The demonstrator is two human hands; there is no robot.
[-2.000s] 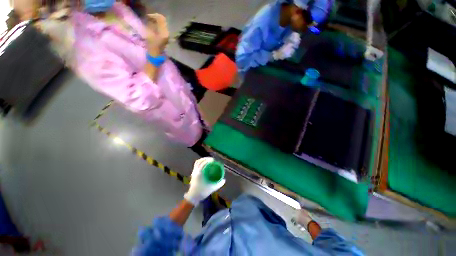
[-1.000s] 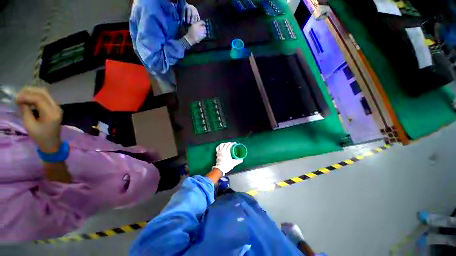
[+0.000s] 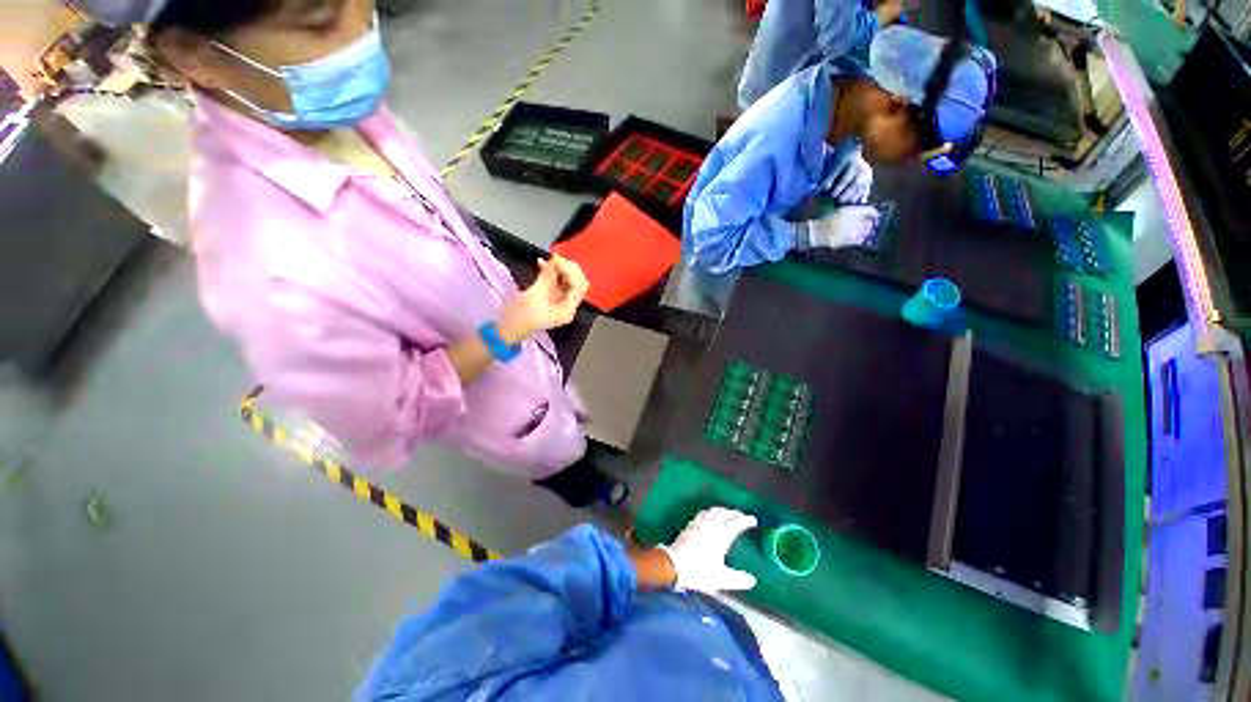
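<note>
A small open green cup stands on the green bench covering near the front edge. My left hand, in a white glove, is just left of the cup. Its fingers are apart and it holds nothing. A green PCB panel with rows of small boards lies on the black mat beyond the cup. My right hand is not in view.
A metal-railed black tray lies right of the mat. A coworker in blue works at the bench near a cyan cup. A person in pink stands at left. Black totes and a red sheet lie beyond.
My left hand has let go of the green cup, which now stands on the bench. My right hand has gone out of view. The view has swung left.
</note>
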